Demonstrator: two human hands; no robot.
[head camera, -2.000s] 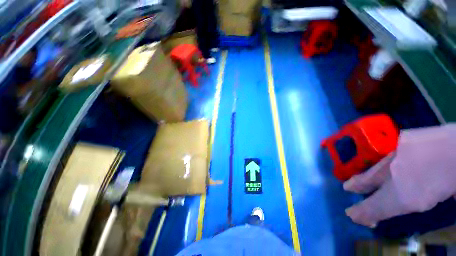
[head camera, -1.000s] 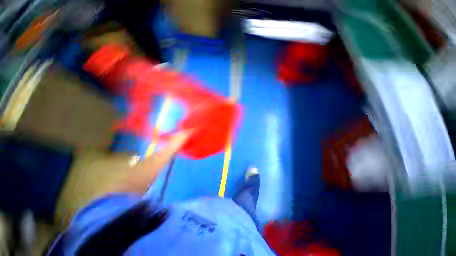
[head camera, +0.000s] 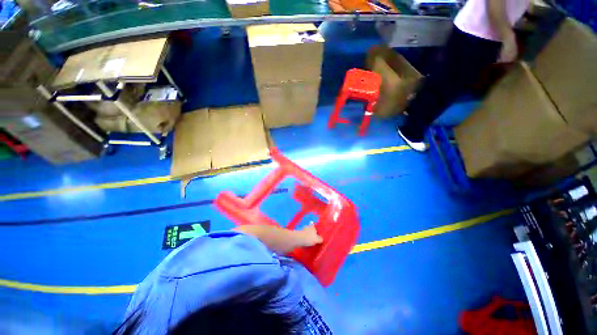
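Observation:
A red plastic stool (head camera: 337, 229) is tilted on its side in the middle of the view, legs pointing left and seat to the right. My left hand (head camera: 306, 237), bare, reaches from the blue sleeve and grips the stool near its seat. Some fingers are hidden by the stool's frame. Blue floor shows around and through the legs. My right hand is not in view.
A second red stool (head camera: 359, 91) stands beside cartons (head camera: 288, 72). A person (head camera: 452, 72) stands by a blue trolley (head camera: 458, 160) with a large carton. A black-topped fixture (head camera: 569, 242) and red stool-like part (head camera: 501, 317) are at right. A wheeled rack (head camera: 111, 88) stands left.
The view has swung round, bringing the green bench, rack and cartons across the top. The stool, blurred left of centre before, now shows clearly nearer the middle, still in my left hand.

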